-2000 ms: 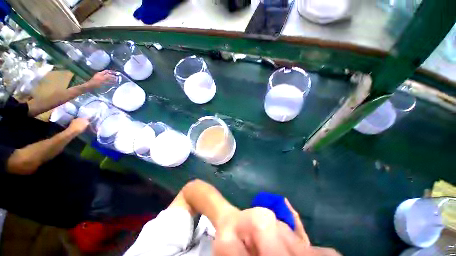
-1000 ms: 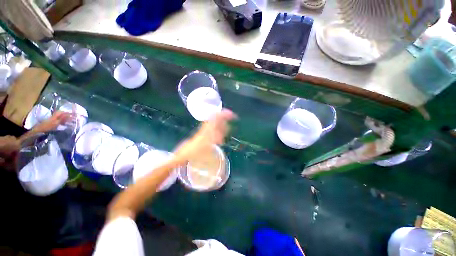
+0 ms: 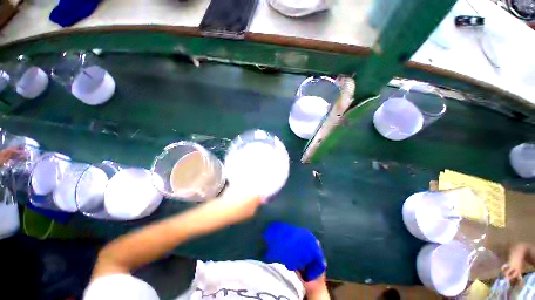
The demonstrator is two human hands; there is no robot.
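Note:
A white-bottomed glass vessel (image 3: 257, 164) is in front of me over the green bench, right of the vessel with beige contents (image 3: 196, 176). My left hand (image 3: 249, 194) is at its near side and holds it; the fingers are mostly hidden by the vessel and blurred. My right hand (image 3: 314, 276) holds a crumpled deep blue cloth (image 3: 293, 246) near the bench's front edge; the cloth covers most of the hand.
White-bottomed vessels (image 3: 134, 193) stand in a row at left. Others stand along the far side (image 3: 310, 116) and at right (image 3: 431, 217), by yellow sheets (image 3: 490, 199). A green post (image 3: 390, 53) rises ahead. Other people's hands show at left (image 3: 13, 154) and right (image 3: 516, 263).
My left hand has brought a vessel from the far side to beside the beige one. The blue cloth with my right hand is further into view. The view has shifted right.

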